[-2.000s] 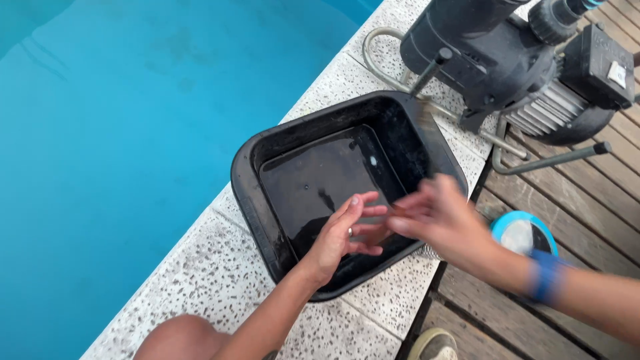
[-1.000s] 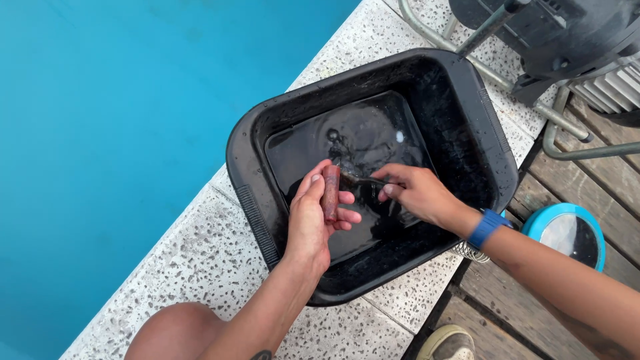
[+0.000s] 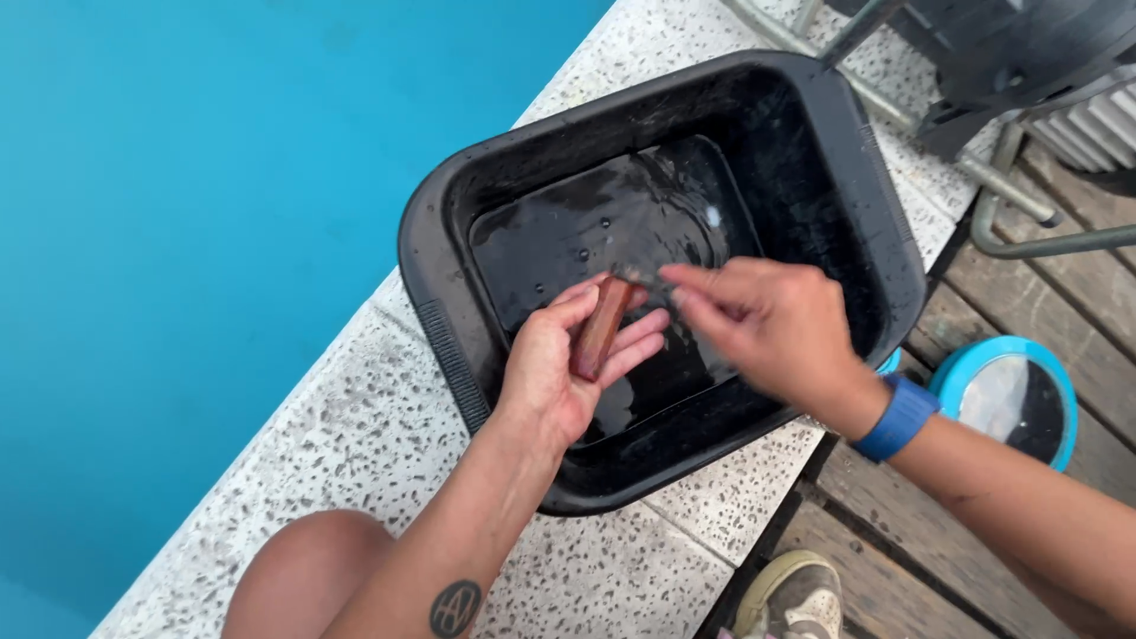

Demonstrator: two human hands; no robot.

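Note:
My left hand (image 3: 568, 355), palm up over a black plastic basin (image 3: 426, 248), holds a short reddish-brown faceted piece (image 3: 602, 330), perhaps wood or stone, between thumb and fingers. My right hand (image 3: 772, 324), with a blue band on its wrist, is just to the right of it, thumb and fingertips pinched together. Something thin and blurred seems to be at those fingertips, near the upper end of the piece; what it is I cannot tell. Shallow water (image 3: 568, 213) covers the basin's floor.
The basin stands on speckled stone coping (image 3: 337, 444) beside a pool (image 3: 222, 177). A pump (image 3: 1003, 53) on a metal tube frame (image 3: 1003, 186) is at the upper right. A round blue-rimmed lid or container (image 3: 1007, 399) lies on the wooden deck (image 3: 896, 524), near my shoe (image 3: 794, 595).
Two seconds ago both hands were close together over the basin. One second ago the right fingers were lower at the water beside the left hand's piece; now they are pinched near its upper end.

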